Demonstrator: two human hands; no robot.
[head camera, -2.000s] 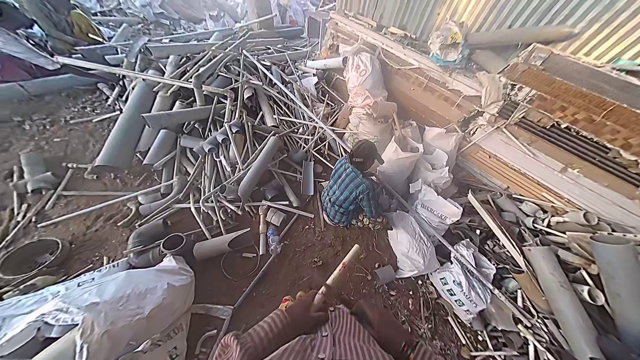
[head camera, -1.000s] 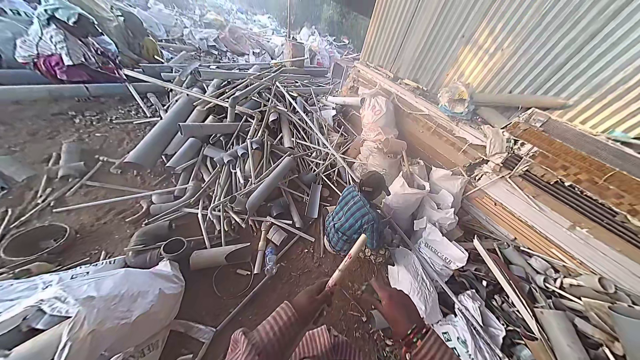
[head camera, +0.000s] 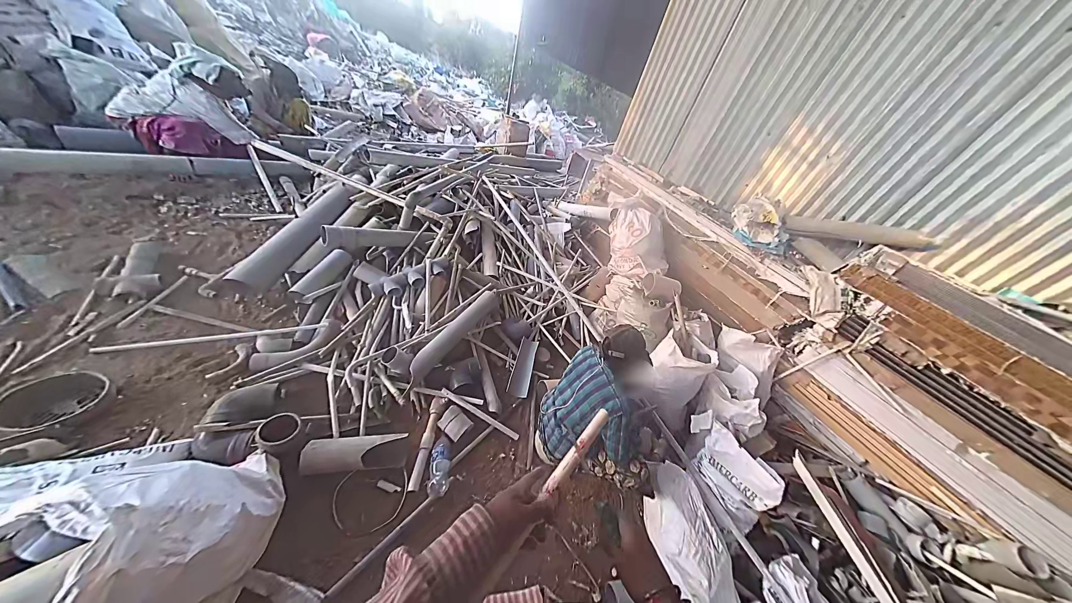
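Observation:
My left hand (head camera: 521, 504), in a striped sleeve, is closed around a pale wooden stick or handle (head camera: 576, 452) that points up and away. My right hand (head camera: 641, 548) is low in the view, to the right of the stick; it is dark and blurred, and its fingers cannot be made out. Just beyond the stick a person in a blue checked shirt (head camera: 578, 398) crouches beside white woven sacks (head camera: 682, 377). Past them lies a large heap of grey plastic pipes (head camera: 452, 335) and thin pale pipes.
A plastic bottle (head camera: 439, 467) and a cut pipe (head camera: 352, 453) lie on the dirt at front left, near a large white sack (head camera: 193, 528). Stacked panels (head camera: 888, 452) and a corrugated metal wall (head camera: 837, 109) stand right. Another person (head camera: 180, 109) is at back left.
The view has tilted upward. My right hand has moved down towards the bottom edge, while my left hand still holds the stick. The crouching person remains beside the sacks.

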